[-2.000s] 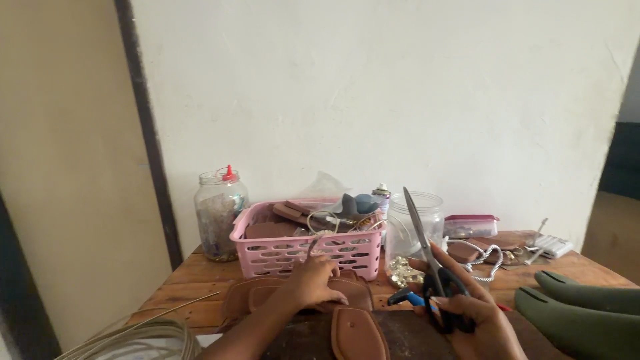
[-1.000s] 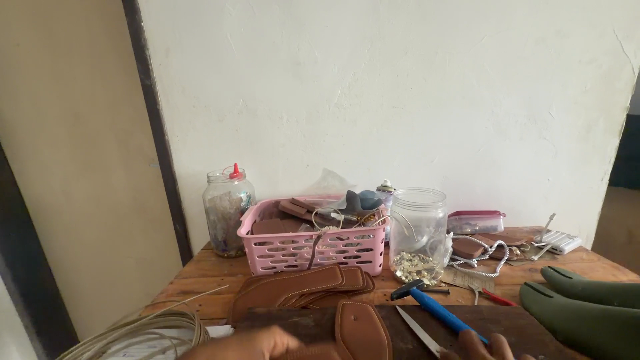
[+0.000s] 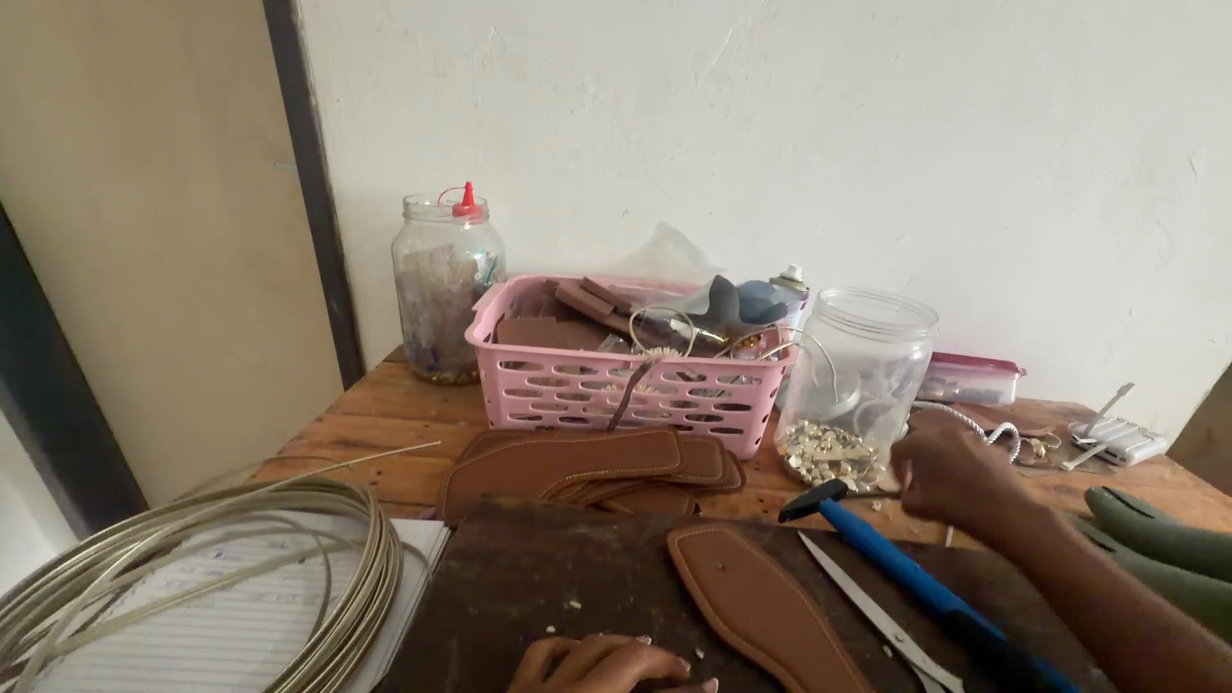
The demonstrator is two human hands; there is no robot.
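Observation:
My left hand [image 3: 611,664] rests at the bottom edge on a dark work board [image 3: 539,568], fingers loosely bent, with nothing seen in it. Right of it lies a brown stitched leather piece [image 3: 756,606] with a small hole. Beyond the board my right hand [image 3: 948,472] reaches down beside a clear plastic jar [image 3: 857,385] holding small metallic pieces; what its fingers touch is hidden. Scissors [image 3: 866,602] and a blue-handled hammer [image 3: 900,563] lie on the board, the hammer partly under the right forearm. More leather pieces [image 3: 577,462] are stacked behind the board.
A pink plastic basket [image 3: 630,385] of mixed parts stands behind the stack. At left are a coil of cord [image 3: 375,568] on lined paper [image 3: 212,616] and a glass jar [image 3: 448,298]. White rope [image 3: 1001,438], a lidded box [image 3: 972,380] and green foot-shaped forms [image 3: 1155,539] are at right.
Two seconds ago my right hand held the scissors upright; they now lie on the board. The right hand has moved toward the jar. My left hand has left the leather stack by the basket.

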